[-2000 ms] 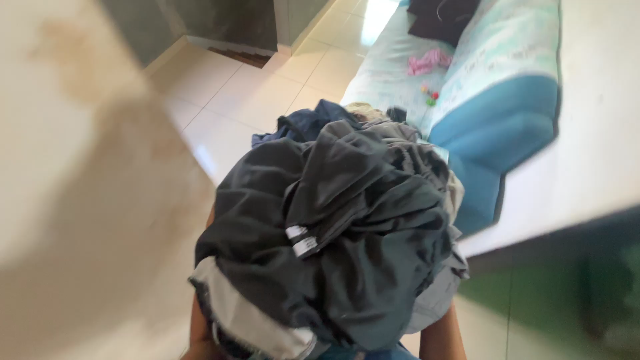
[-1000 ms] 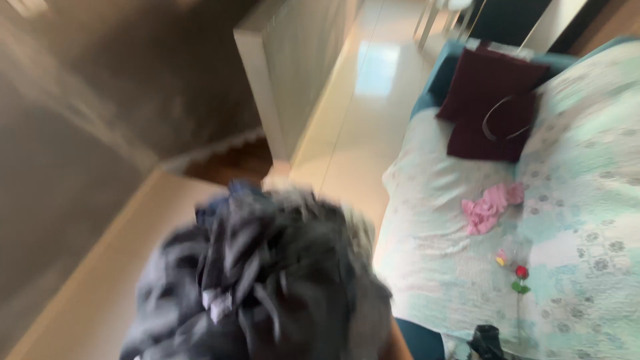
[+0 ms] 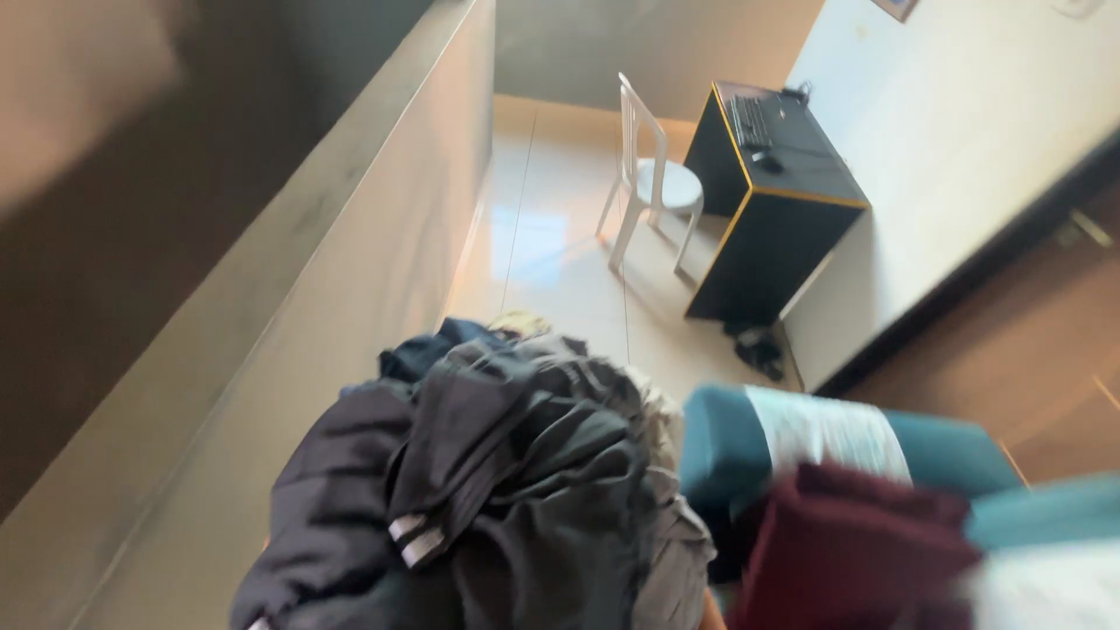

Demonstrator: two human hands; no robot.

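Note:
A large bundle of crumpled clothes [image 3: 525,490], mostly black and dark grey with navy, grey and beige pieces, fills the lower middle of the view. A white label bearing writing shows on the black garment on top. The bundle is carried in front of me. Of my right arm only a sliver of skin shows at the bottom edge, right of the clothes. A tiny bit of skin is visible at the bundle's left side. Both hands are hidden under or behind the clothes, so their fingers cannot be seen.
A low wall [image 3: 350,254] runs along the left. Ahead on the tiled floor [image 3: 560,306] stand a white plastic chair [image 3: 669,184] and a black desk [image 3: 805,157] with a keyboard [image 3: 751,122] and mouse [image 3: 768,162]. Close at right are a teal sofa [image 3: 949,446] and a maroon cloth item [image 3: 857,542].
The view has moved forward past the sofa's seat, and the chair and desk now show fully. The clothes bundle remains in front of me. The pink cloth on the sofa has left the view.

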